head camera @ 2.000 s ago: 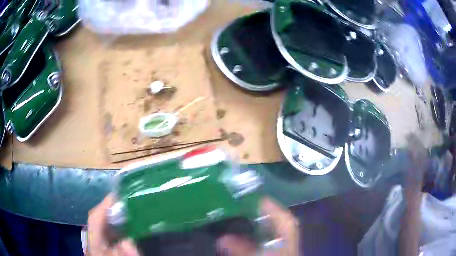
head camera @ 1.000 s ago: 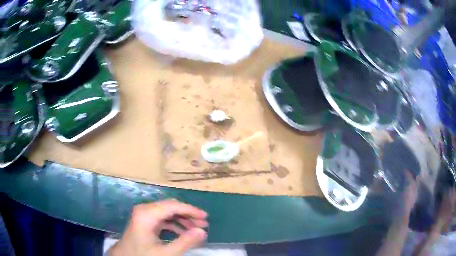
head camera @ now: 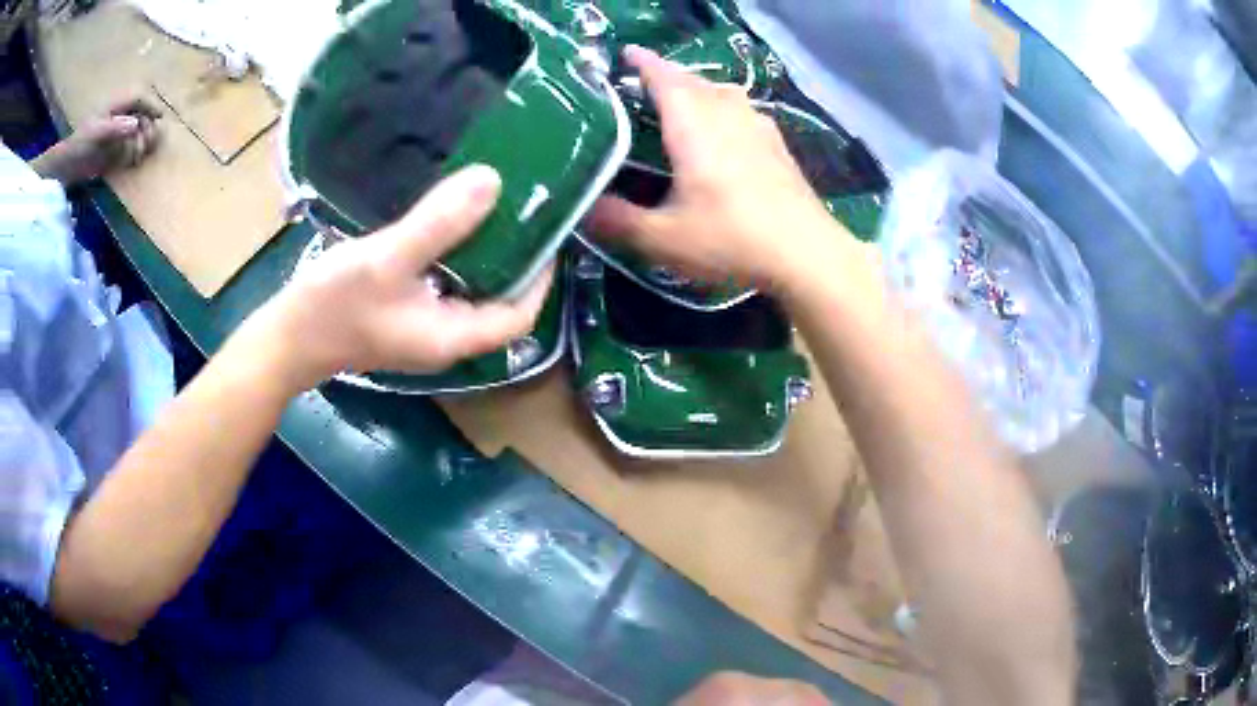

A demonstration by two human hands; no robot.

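Observation:
A glossy green shell (head camera: pixel 552 152) with a silver rim is tilted up at upper left. Another person's hand, reaching in from the left, grips its lower edge. My right hand (head camera: pixel 731 179) reaches across from the lower right, thumb and index finger spread over the piled green shells. Its other fingers are hidden, so its grip is unclear. One shell (head camera: pixel 689 400) with chrome lamps lies just below it. My left hand (head camera: pixel 751 692) appears to be the skin-coloured shape at the bottom edge, mostly cut off; its fingers do not show.
A clear plastic bag (head camera: pixel 986 290) of tiny silver and red pieces stands on the right. Brown cardboard (head camera: pixel 607 490) covers part of the green bench (head camera: pixel 503 545). Another hand (head camera: pixel 124 135) of the person at left is near a separate cardboard piece (head camera: pixel 228 117).
The view has swung left. The shell held in both hands at first is gone from there. My right hand is now over the left pile, and another person's hand holds a shell beside it.

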